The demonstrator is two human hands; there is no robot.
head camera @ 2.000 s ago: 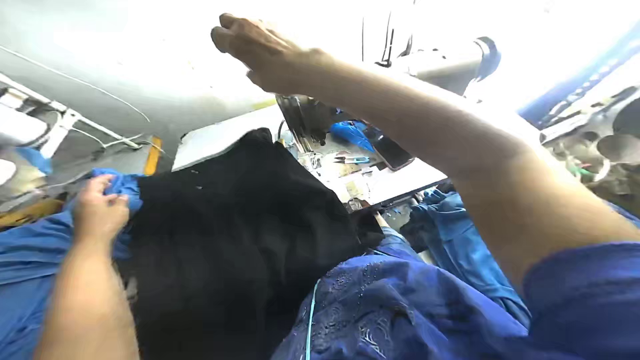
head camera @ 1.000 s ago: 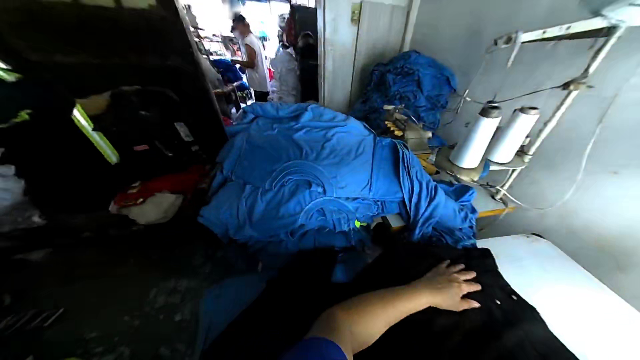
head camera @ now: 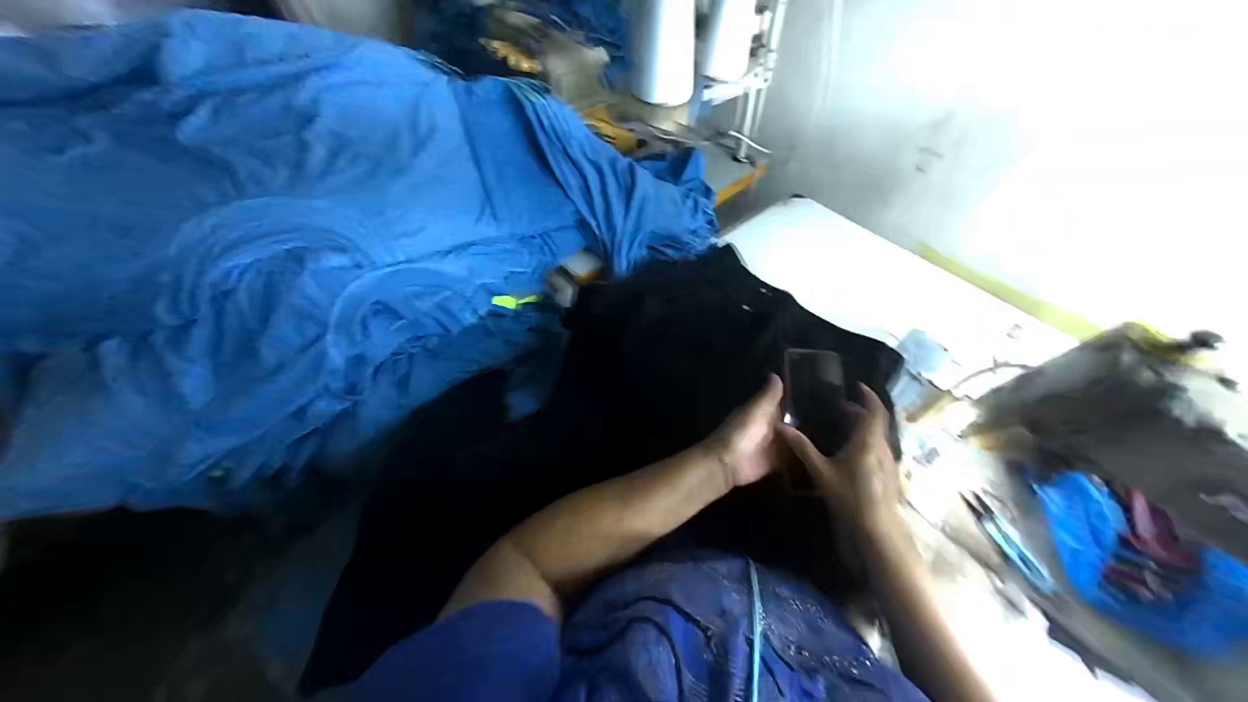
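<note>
A dark smartphone (head camera: 817,395) is between my two hands, over a black garment (head camera: 643,390) that lies across my lap and the table edge. My left hand (head camera: 757,439) touches the phone's left side with the thumb raised. On the other side, my right hand (head camera: 863,458) grips the phone with thumb and fingers. The black cloth runs up to the white tabletop (head camera: 838,249). Blur hides the exact finger contacts, and the phone's screen looks dark.
A large heap of blue garments (head camera: 292,195) fills the left. White thread cones (head camera: 665,49) stand at the back. To the right are a blurred sewing machine (head camera: 1102,400), a blue plastic bag (head camera: 1082,517) with dark red items and a slim light-blue tool (head camera: 1014,546).
Both hands have come together around the phone. One second ago a single hand lay flat on the black garment and no phone showed in hand. The view has swung strongly between frames.
</note>
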